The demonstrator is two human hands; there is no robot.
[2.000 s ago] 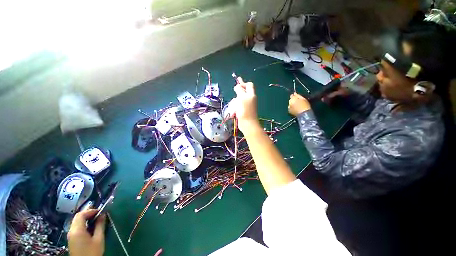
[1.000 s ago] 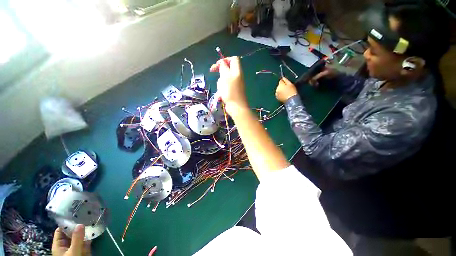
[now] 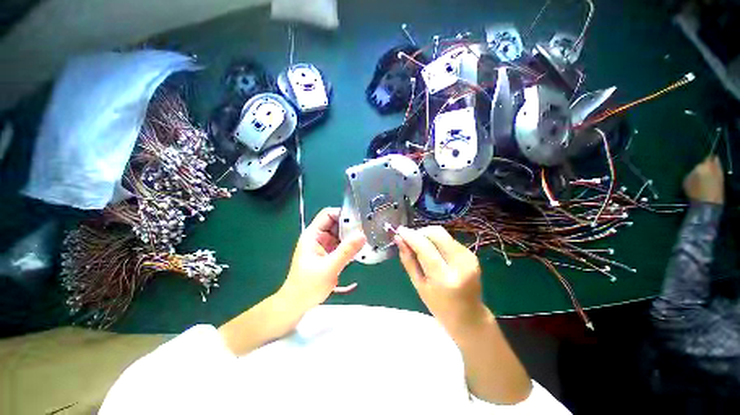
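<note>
A silver cover (image 3: 380, 190) is held up in front of me, its rounded end toward the upper right. My left hand (image 3: 319, 258) grips its lower left edge. My right hand (image 3: 442, 267) is at the cover's lower right, fingertips pinched at a small whitish piece by a hole in its face; it looks like a cable end, but most of it is hidden by the fingers. A pinkish-red handle tip (image 3: 345, 288) shows beside my left hand.
Fitted units (image 3: 457, 146) with wires lie centre-right, above a loose harness pile (image 3: 560, 235). Silver covers (image 3: 266, 121) and black shells stand left of centre. Bundled harnesses (image 3: 174, 186) under a plastic bag (image 3: 89, 121) lie left. Another person's hand (image 3: 704, 180) is at the right.
The view has turned down and left. My left hand has brought the silver cover in front of me. My right hand has come back from the fitted units to the cover.
</note>
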